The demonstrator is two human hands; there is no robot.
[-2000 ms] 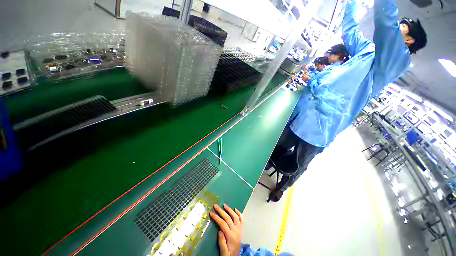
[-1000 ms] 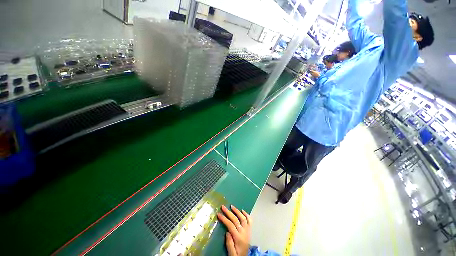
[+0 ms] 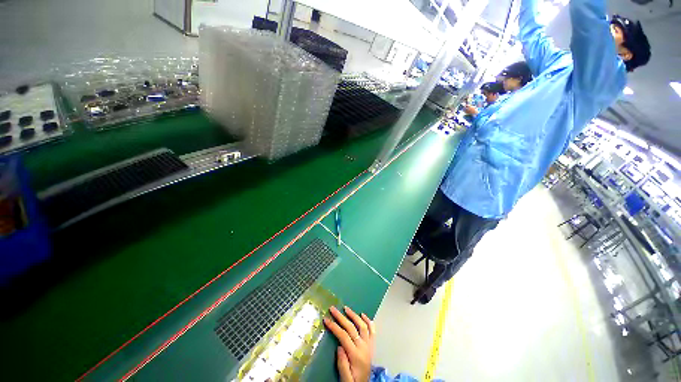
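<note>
My right hand (image 3: 353,337) lies palm down at the bottom, fingers slightly apart, fingertips at the right edge of the yellow label sheet (image 3: 326,298). It holds nothing that I can see. The sheet is translucent with bright pale patches and runs out of the bottom edge. Beside it, towards the belt, a dark die-cut sheet with a grid of small squares (image 3: 278,297) lies flat on the green mat. Thin tweezers (image 3: 338,227) lie on the mat beyond both sheets, near a white line. My left hand is out of the picture.
Red-edged green belt (image 3: 187,246) runs along the left. Beyond it are a blue parts bin (image 3: 33,242), clear blister trays (image 3: 138,101), a white tray (image 3: 56,123), a tall translucent stack (image 3: 261,93) and black trays (image 3: 362,112). A metal post (image 3: 418,97) and a blue-smocked person (image 3: 508,157) stand ahead.
The view has turned slightly left, showing more of the blue bin. A tiny pale speck on the belt has moved slightly towards the upper right. My right hand stays beside the yellow sheet.
</note>
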